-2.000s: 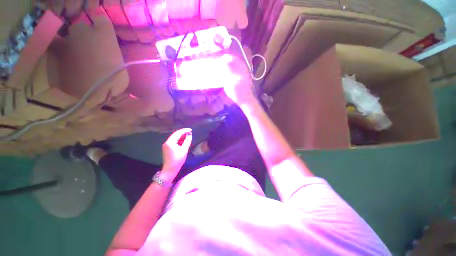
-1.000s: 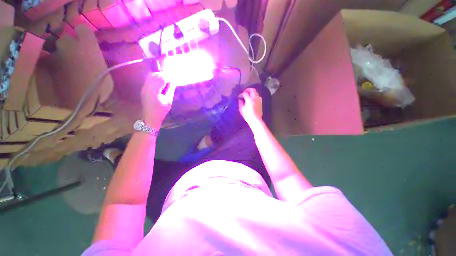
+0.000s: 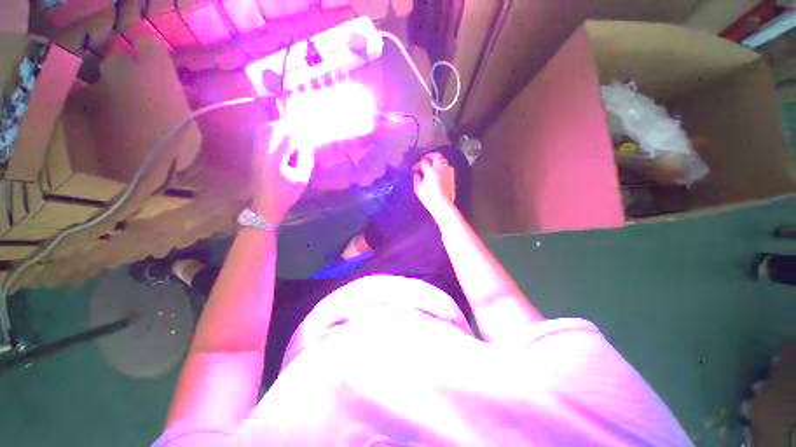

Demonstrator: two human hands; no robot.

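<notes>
The test box (image 3: 332,113) is lit and mostly lost in pink-white glare on the stacked cardboard. A faint row of small parts shows along its upper edge. My left hand (image 3: 283,170), with a watch on the wrist, is at the box's lower left corner with fingers bent; glare hides whether it holds anything. My right hand (image 3: 434,179) is over my right knee, to the lower right of the box, fingers curled together; I cannot tell if a small part is in them. The white power strip (image 3: 349,44) with dark plugs lies behind the box.
A pale cable (image 3: 140,170) runs left from the strip; another loops at its right. A large open carton (image 3: 550,148) with a whitish plastic bag (image 3: 650,131) stands right. Small cartons of parts (image 3: 24,96) are at upper left. A round stool-like disc (image 3: 140,323) is lower left.
Since two seconds ago, my left hand has moved up to the box's left corner, and my right hand has drawn back from the box to my knee. Over the last second both have barely moved.
</notes>
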